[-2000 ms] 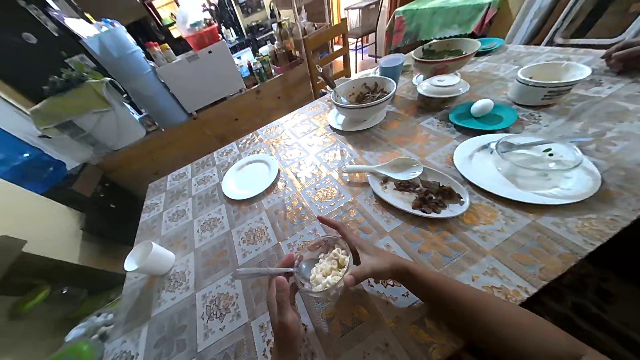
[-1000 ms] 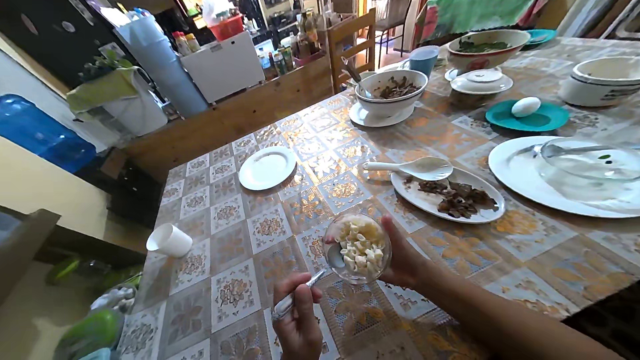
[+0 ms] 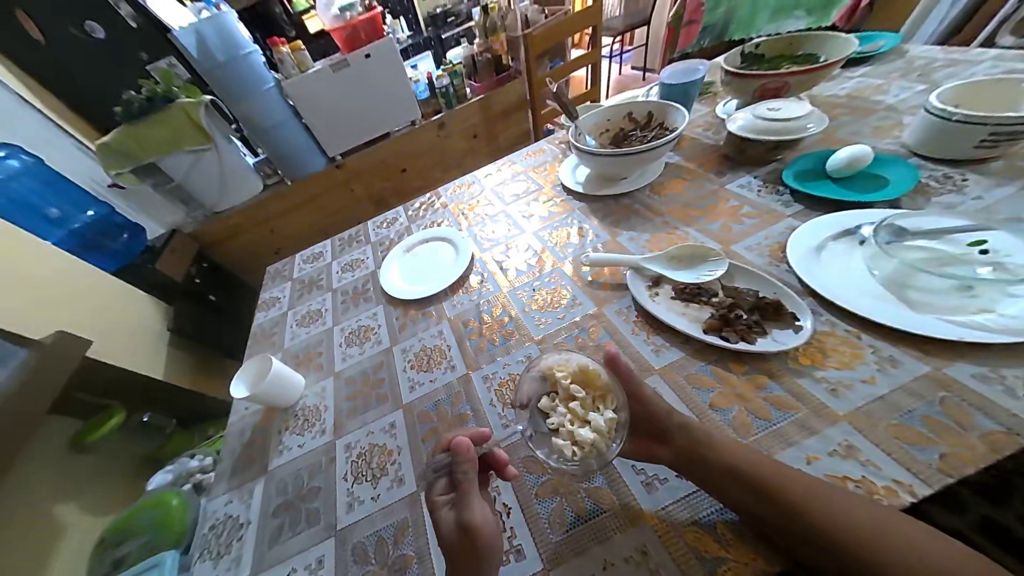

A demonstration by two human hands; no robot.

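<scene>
My right hand [image 3: 640, 412] holds a clear glass bowl [image 3: 572, 410] by its right side, above the table. Creamy macaroni [image 3: 580, 420] lies inside, mostly toward the bowl's right. Just left of the bowl, my left hand [image 3: 468, 488] grips a metal spoon [image 3: 452, 462] by its handle; the spoon's bowl end cannot be made out clearly. Beyond them, an oval plate of dark cooked food [image 3: 652, 308] has a white serving spoon [image 3: 676, 262] resting across its rim. A small white plate [image 3: 426, 262] and a white cup [image 3: 268, 382] tipped on its side stand to the left.
At the back are a bowl of dark food [image 3: 628, 152], a blue cup [image 3: 682, 84] and a bowl of greens [image 3: 788, 72]. An egg [image 3: 850, 160] sits on a teal plate [image 3: 851, 188]. A large white plate [image 3: 848, 296] bears a glass bowl [image 3: 952, 248]. A wooden chair [image 3: 562, 64] stands behind.
The spoon lay in the glass bowl two seconds ago; my left hand now holds it beside the bowl. My left hand has let go of the bowl, leaving it in my right. The view has shifted.
</scene>
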